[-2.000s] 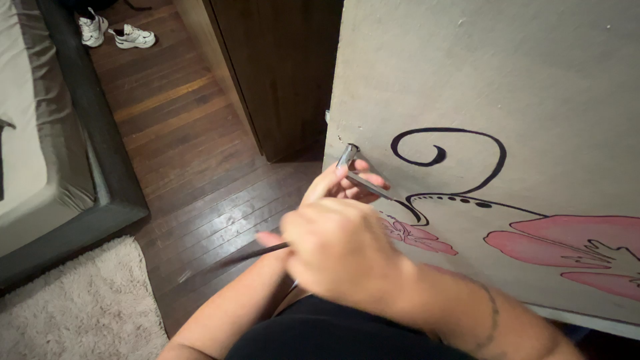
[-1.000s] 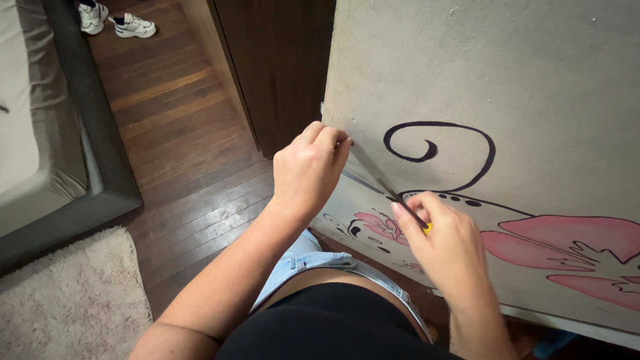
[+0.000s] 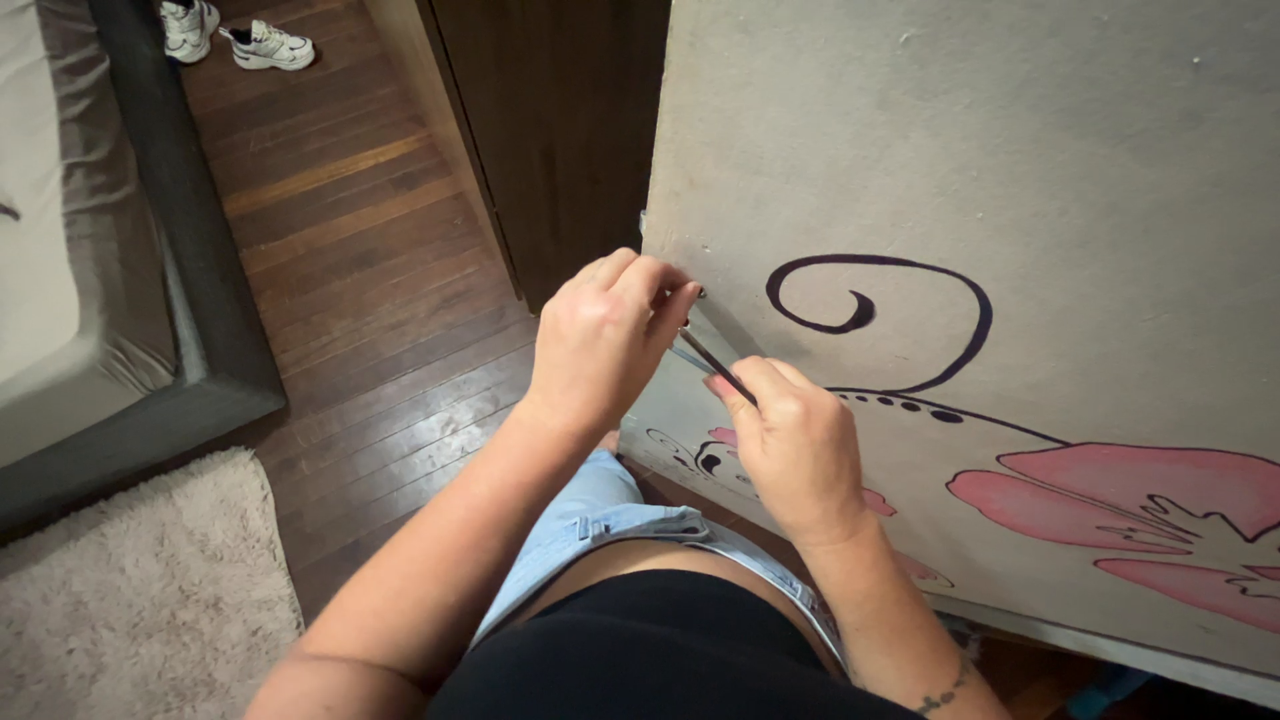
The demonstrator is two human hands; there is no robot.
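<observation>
My left hand (image 3: 610,325) is raised against the left edge of a painted panel (image 3: 900,130), fingers pinched near a small dark piece (image 3: 701,293) at the panel's edge. What lies between those fingertips is hidden. My right hand (image 3: 795,440) grips a thin dark rod-like tool (image 3: 718,362), which slants up and left, its tip just below my left fingertips. A thin, light strip runs beside it. Right of my hands, the panel bears a black painted curl (image 3: 985,320) and a pink flower (image 3: 1140,490).
A dark wooden cabinet (image 3: 560,130) stands behind the panel's left edge. To the left are a bed with a grey frame (image 3: 225,400), a shaggy rug (image 3: 150,590), and white sneakers (image 3: 270,47) on the wooden floor (image 3: 340,240).
Two seconds ago my hands were crossed close together; they came apart, and my left hand is now at the panel's edge. Since one second ago, my right hand has moved nearer my left.
</observation>
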